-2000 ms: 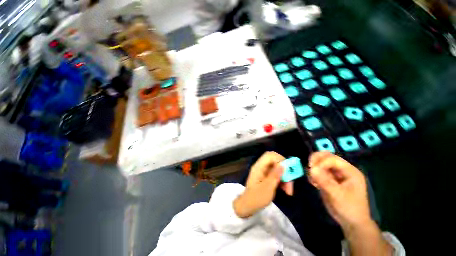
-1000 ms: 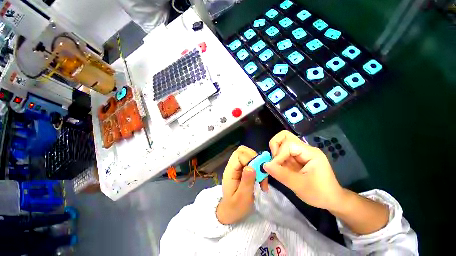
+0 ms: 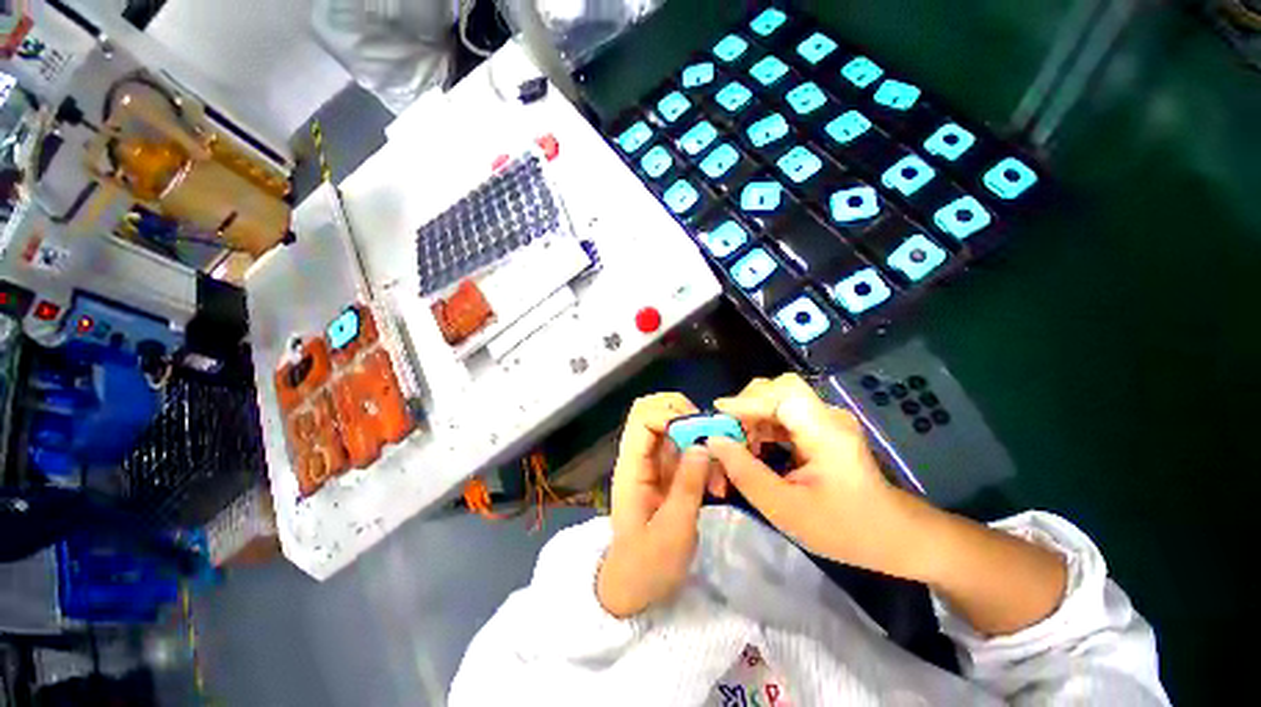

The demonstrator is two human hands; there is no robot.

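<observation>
A light-blue housing (image 3: 707, 427) with a dark centre spot is held above the lap between both hands. My left hand (image 3: 656, 504) grips its left side with thumb and fingers. My right hand (image 3: 819, 477) holds its right side, with the thumb pressed on the housing near the centre spot. The fingers hide part of the housing, and I cannot tell whether a small dark part is under the thumb.
A black tray (image 3: 830, 256) holds rows of housings at the right. A dotted sheet (image 3: 906, 414) lies below it. The white machine table (image 3: 456, 414) bears orange fixtures (image 3: 371, 410), one housing (image 3: 343, 327), a dotted plate (image 3: 491, 228), an orange block (image 3: 462, 312) and a red button (image 3: 649, 319).
The housing has tilted flatter between the hands, and my right thumb has come onto it. The orange fixtures now stand clear of the brass-coloured head. The view has shifted slightly.
</observation>
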